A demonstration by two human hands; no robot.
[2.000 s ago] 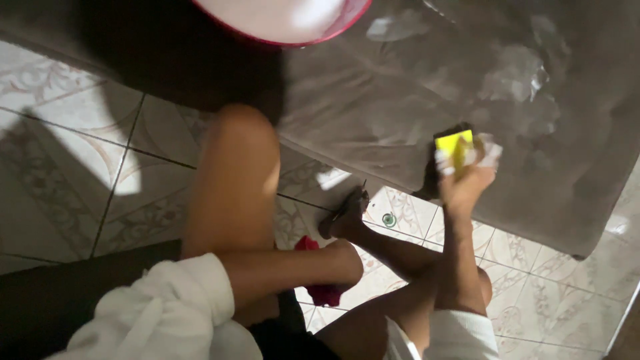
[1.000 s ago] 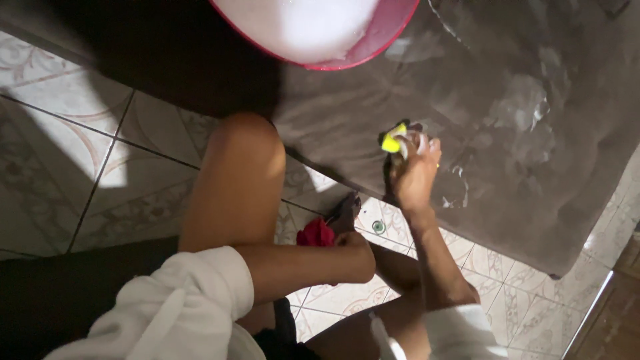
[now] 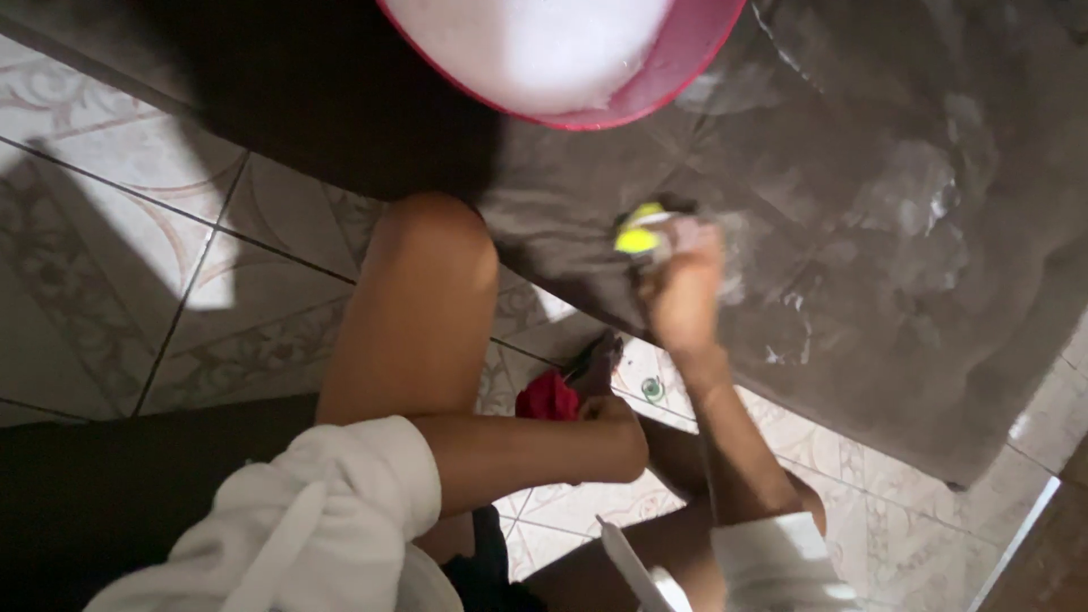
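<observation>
My right hand [image 3: 688, 272] grips a yellow sponge [image 3: 637, 238], blurred, against the brown fabric upholstery [image 3: 807, 280], where patches of white suds lie to the right. Low between my legs, my left hand [image 3: 608, 410] is closed beside a red cloth [image 3: 546, 398] and seems to hold it, with its fingers partly hidden. A pink basin [image 3: 697, 51] full of white foam [image 3: 552, 51] rests on the upholstery at the top of the view.
Patterned floor tiles [image 3: 110, 212] run along the upholstery's near edge. A small green ring-shaped thing [image 3: 652, 389] lies on the floor by my foot [image 3: 603, 361]. My bent knee [image 3: 433, 229] is close to the upholstery's edge. A dark seat edge shows at lower left.
My right hand has moved the sponge left over the upholstery, nearer the basin, and its grip has turned. My left hand stays low by the red cloth. More of the basin shows as the view shifts.
</observation>
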